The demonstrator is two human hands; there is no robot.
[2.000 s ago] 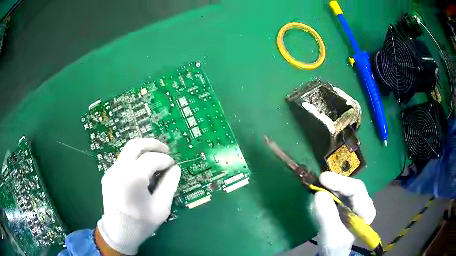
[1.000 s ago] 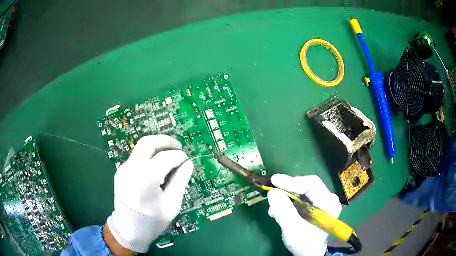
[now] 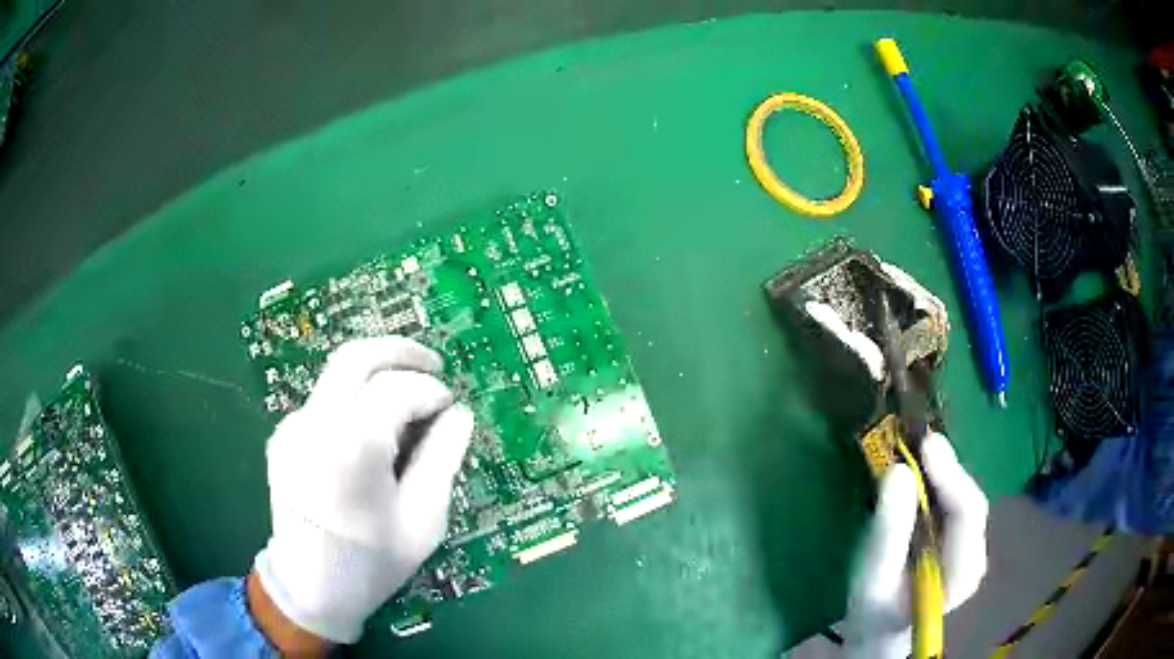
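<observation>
A green circuit board (image 3: 586, 348) lies on the green mat with its pale edge connectors toward me. My left hand (image 3: 361, 483), in a white glove, is over the board's near left part, fingertips pinched; a very thin solder wire (image 3: 180, 376) trails out to the left of it. My right hand (image 3: 917, 547), gloved, grips the yellow-handled soldering iron (image 3: 927, 599). The iron's dark shaft points into the open, crusted holder of the stand (image 3: 824, 315); its tip is hard to make out there. The shaft and hand partly cover the yellow-brown sponge (image 3: 882, 444).
A yellow tape ring (image 3: 842, 129) and a blue desoldering pump (image 3: 968, 251) lie beyond and beside the stand. Black fans (image 3: 1034, 193) are at the right edge. More populated boards (image 3: 84, 515) lie at the left edge. A blue sleeve (image 3: 219, 621) shows at my left wrist.
My right hand has moved the iron from the board rightward to the stand, after bringing it onto the board earlier. My left hand stays over the board. The whole view has shifted slightly.
</observation>
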